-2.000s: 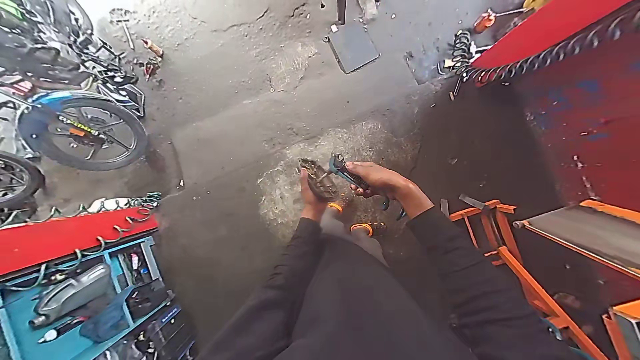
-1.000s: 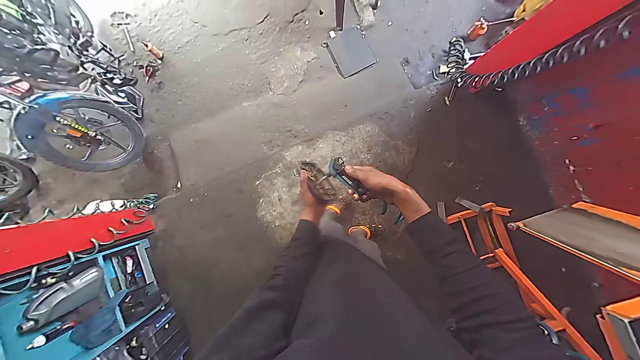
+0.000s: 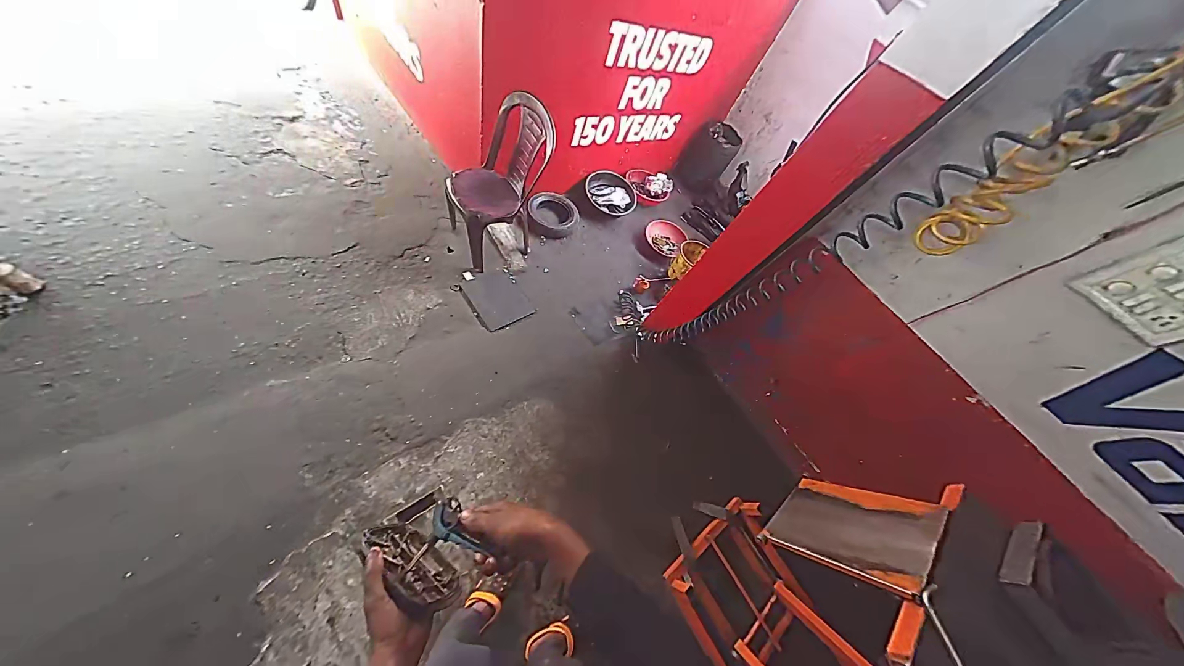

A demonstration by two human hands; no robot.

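At the bottom of the head view, my left hand [image 3: 393, 610] grips a dark, grimy metal part [image 3: 412, 561] with ribs and hollows on its upper face. My right hand [image 3: 518, 535] holds a teal and black hand tool [image 3: 450, 525] whose exact kind I cannot tell. The tool's head is over the right side of the metal part, and a thin shaft or rod lies between them. My feet with orange bands show just below the hands.
Orange metal frames [image 3: 814, 610], one with a flat top, stand at the lower right beside a red wall [image 3: 860, 407]. Ahead are a plastic chair [image 3: 490, 190], a dark flat plate [image 3: 498, 300], a tyre [image 3: 553, 215] and several bowls. Coiled hoses [image 3: 962, 227] hang at the right.
The view has swung up and to the right, bringing in the chair and bowls; the motorcycles and blue tool tray have left it. Both hands still hold the part and the tool.
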